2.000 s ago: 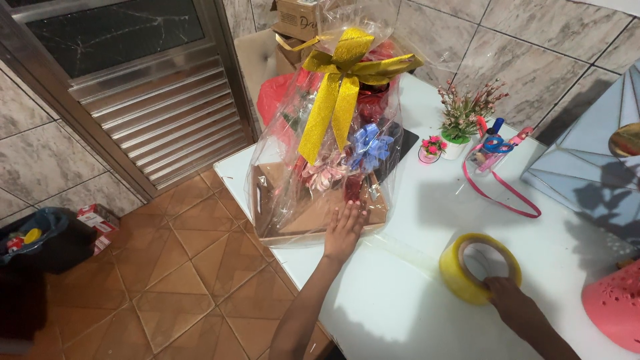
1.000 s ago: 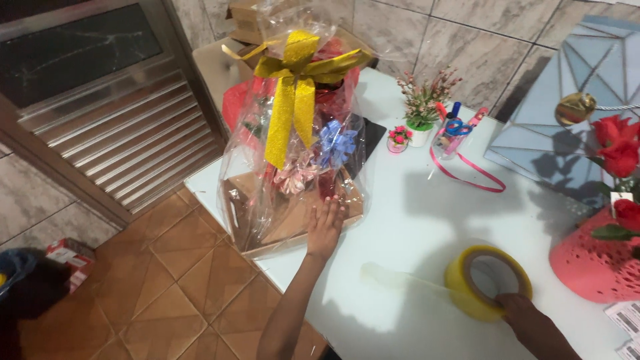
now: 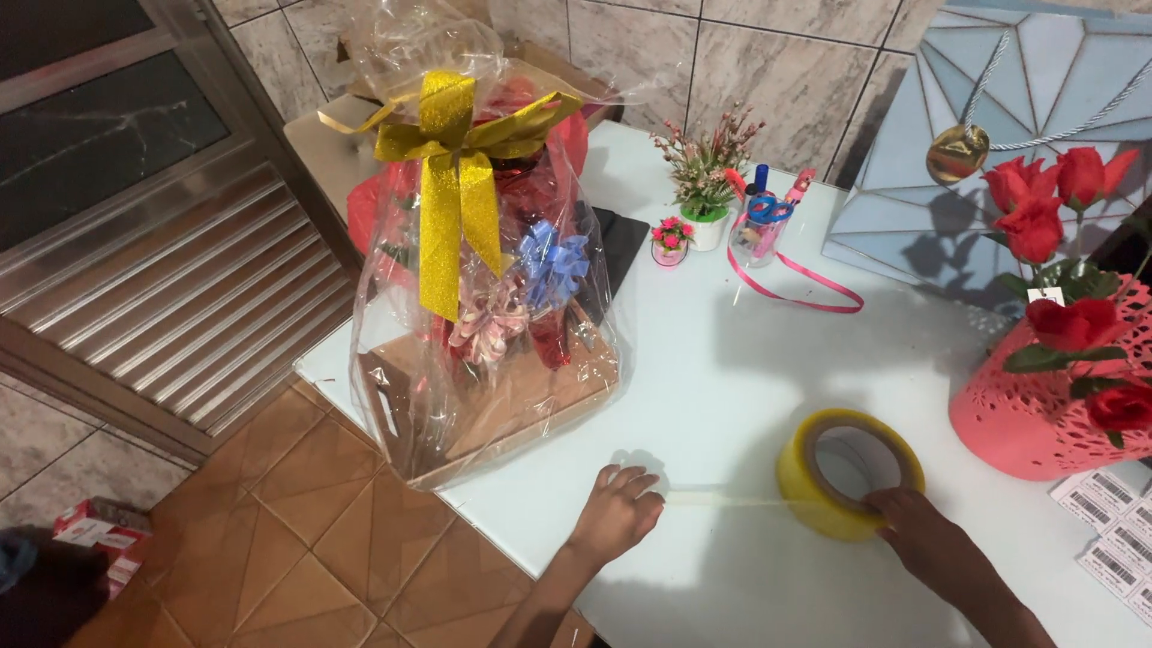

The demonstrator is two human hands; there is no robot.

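My right hand (image 3: 927,540) grips the lower right rim of a yellow roll of adhesive tape (image 3: 801,477) that stands on the white table. A clear strip of tape (image 3: 729,499) stretches leftward from the roll to my left hand (image 3: 616,513), whose fingers are closed on its end. Beyond my left hand is a cardboard tray (image 3: 531,405) wrapped in clear cellophane, with a gold glitter bow (image 3: 450,144) tied at the gathered top. Inside the wrap show a blue ribbon bow (image 3: 552,264), a pink and white ribbon bow (image 3: 489,319) and red items.
Behind stand a potted plant (image 3: 706,229), a small pink flower pot (image 3: 670,243) and a clear cup of pens and scissors (image 3: 760,238) with pink ribbon (image 3: 792,297). At right are a coral planter (image 3: 1008,405) with red roses, barcode labels (image 3: 1116,531) and a blue gift bag (image 3: 900,207).
My left hand has left the wrapped tray and moved toward the tape roll; it now holds the strip's end. My right hand remains on the roll. The view has shifted.
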